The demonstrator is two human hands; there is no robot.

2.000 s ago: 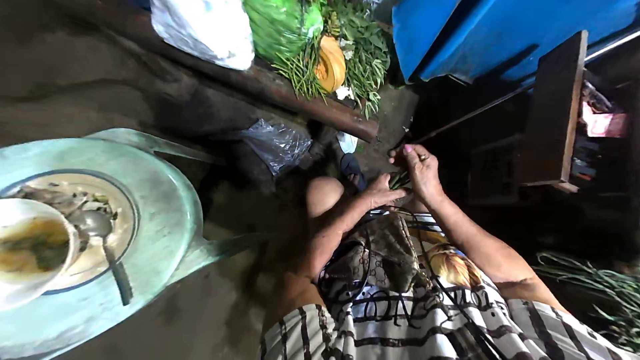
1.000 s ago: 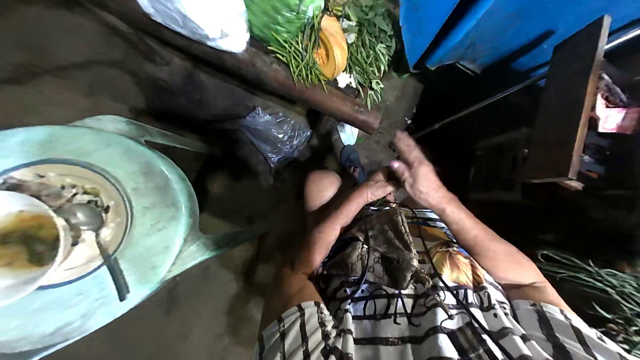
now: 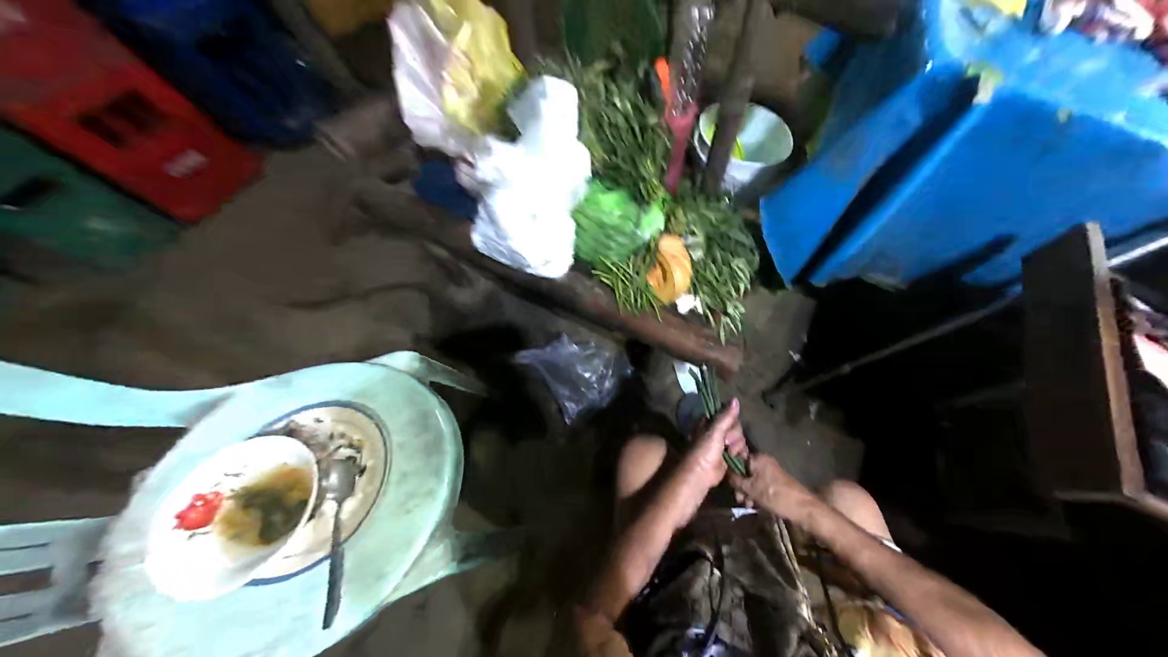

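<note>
My left hand point(image 3: 716, 444) is closed around a thin bundle of long green stalks point(image 3: 706, 392), which stick out past its fingers toward the wooden beam. Just below and to the right, my right hand point(image 3: 759, 482) is bent at the bundle's lower end; whether its fingers grip the stalks cannot be told. Both hands are above my lap, between my knees. A crumpled clear plastic bag point(image 3: 577, 372) lies on the ground to the left of them.
A pale green plastic chair point(image 3: 415, 438) bears a bowl of soup point(image 3: 265, 506), a plate and a spoon point(image 3: 335, 547). Beyond the wooden beam point(image 3: 639, 324) are leafy greens point(image 3: 716, 246), an orange squash piece point(image 3: 671, 268) and plastic bags point(image 3: 538, 192). A blue container point(image 3: 1031, 173) stands right.
The view has swung up and left, bringing crates and a white bucket into sight. My right hand, raised with extended fingers a second ago, is now lower, and the green stalks show plainly.
</note>
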